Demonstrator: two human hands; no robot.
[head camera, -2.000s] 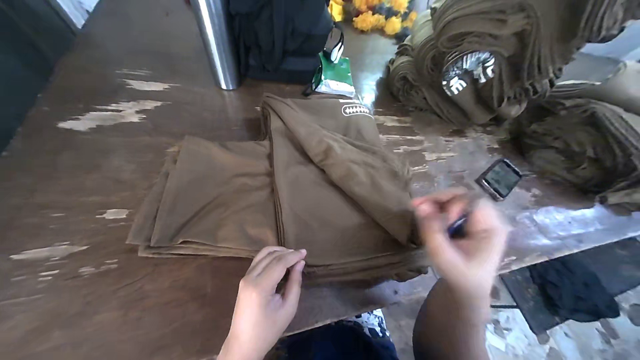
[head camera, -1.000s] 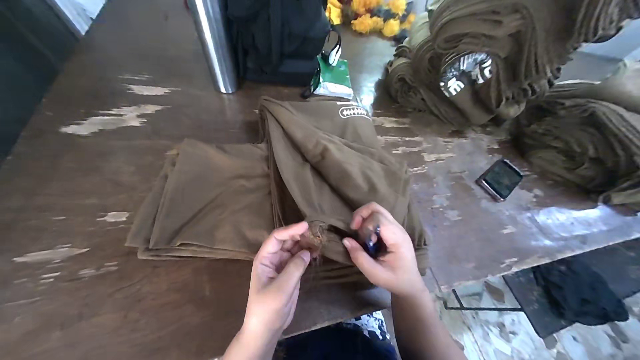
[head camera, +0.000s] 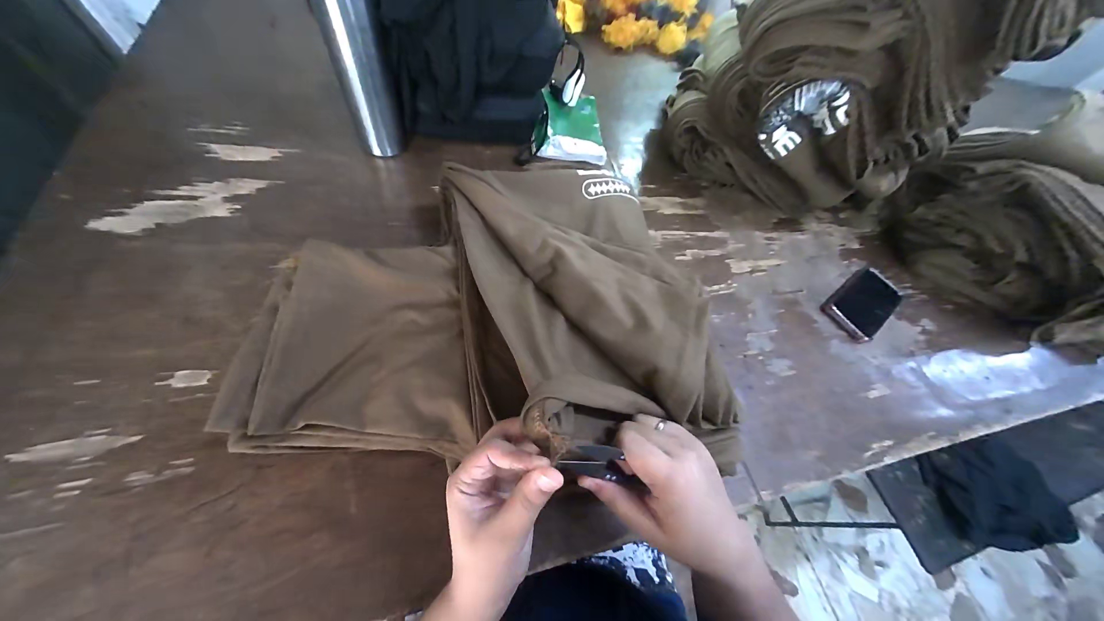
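Observation:
Several layers of brown garment fabric lie folded on the worn wooden table, with a small white printed mark near the far edge. My left hand pinches a seam edge of the top piece, where orange-brown stitching shows. In my right hand, which wears a ring, is a small dark thread snipper; its blades point left at that seam, beside my left fingertips. Whether the blades touch the thread cannot be told.
Bundled brown fabric pieces fill the back right. A phone-like device lies right of the garment. Behind it stand a steel cylinder, a dark cloth pile, a green and white packet and orange flowers.
My right hand has come left from the garment's right side to my left hand. The top fabric's near edge, flat two seconds ago, is now lifted and gathered between my hands.

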